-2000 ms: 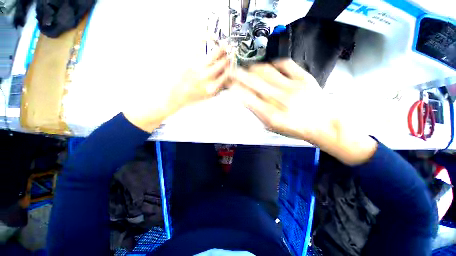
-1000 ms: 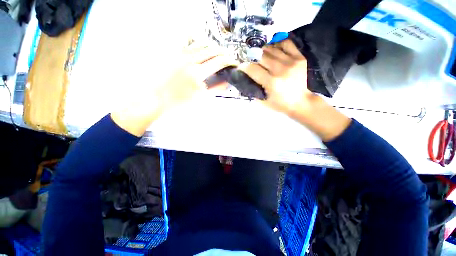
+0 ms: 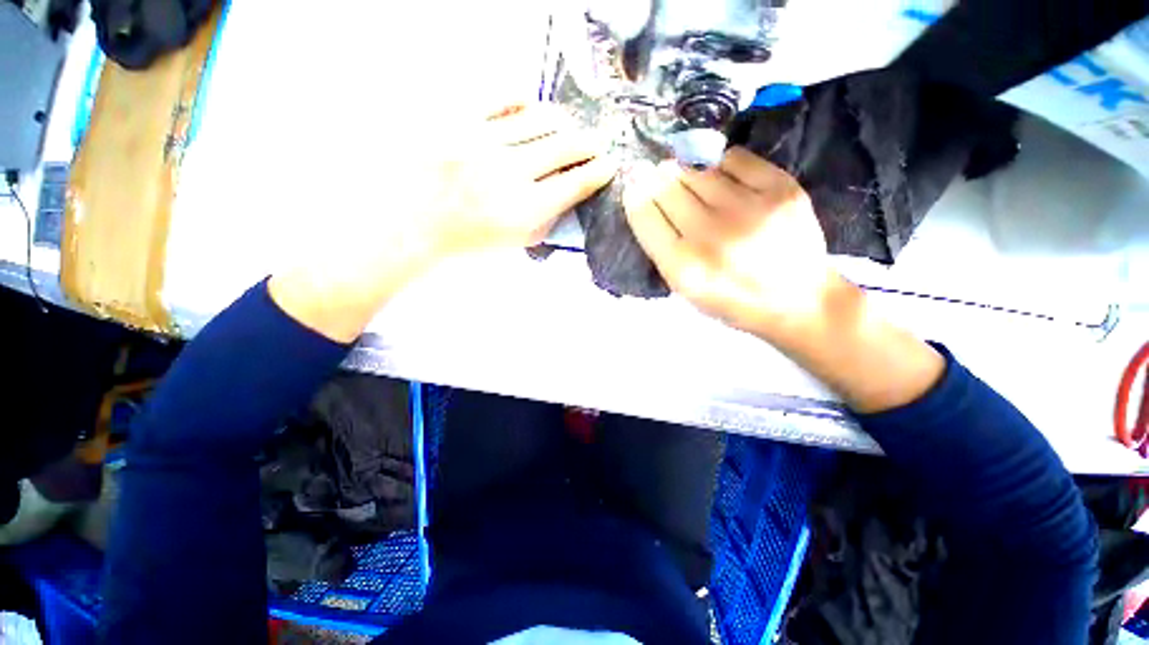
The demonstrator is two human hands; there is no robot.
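Note:
A small dark fabric piece [image 3: 620,252] lies between my hands just in front of the presser foot and needle area [image 3: 630,120]. My left hand [image 3: 510,189] has its fingertips at the piece's left edge, beside the needle area; glare washes out part of the hand. My right hand [image 3: 737,233] grips the piece's right side with bent fingers. The fingertips are partly hidden by the shiny metal parts. The round tension dial [image 3: 706,103] sits just above my right fingers. A larger dark garment [image 3: 857,151] lies wrinkled right of the needle, behind my right hand.
A broad black strip [image 3: 1027,44] slants across the white machine head [image 3: 1115,95]. A tan pad [image 3: 120,202] and dark cloth [image 3: 145,32] are at left. Red-handled snips [image 3: 1134,397] are cut off at the right edge. Blue crates [image 3: 762,517] with dark garments stand below the table.
The view has shifted, so the machine head and snips sit further right. The small piece, absent from clear view at first, now hangs lower between my hands. My right hand has come down beside it.

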